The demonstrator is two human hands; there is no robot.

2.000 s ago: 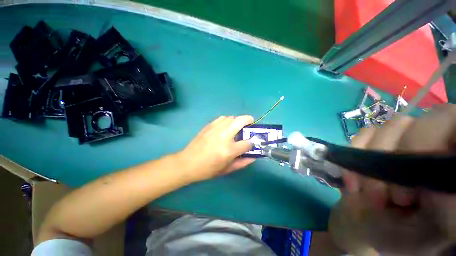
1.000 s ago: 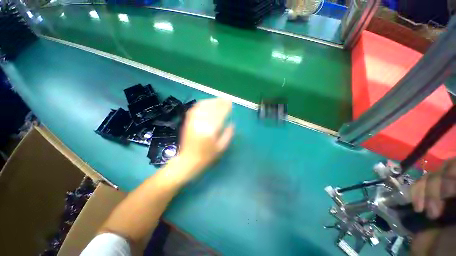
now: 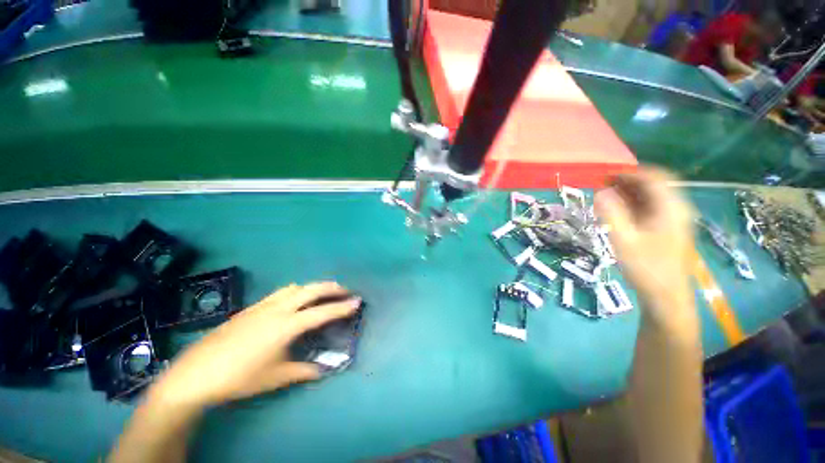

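My left hand (image 3: pixel 262 344) lies over a black plastic housing (image 3: pixel 336 339) on the blue-green bench, fingers around it. My right hand (image 3: pixel 642 222) is blurred, at the right edge of a pile of silver-white frame parts (image 3: pixel 579 240); whether it holds one cannot be seen. One frame part (image 3: pixel 511 312) lies at the pile's near side. The screwdriver (image 3: pixel 443 167), a black cylinder with silver clamps, hangs over the bench between my hands, held by neither. A loose pile of black housings (image 3: pixel 118 312) lies left of my left hand.
A green conveyor (image 3: pixel 208 118) runs behind the bench. A red block (image 3: pixel 534 108) stands behind the screwdriver. Blue crates (image 3: pixel 764 416) are below the bench at right. More small parts (image 3: pixel 778 226) lie at far right. A person in a red top (image 3: pixel 728 45) is at the upper right.
The view has swung right. My right hand has let go of the screwdriver and moved to the frame parts. My left hand has moved from beside the housing pile to a single housing on the bench.
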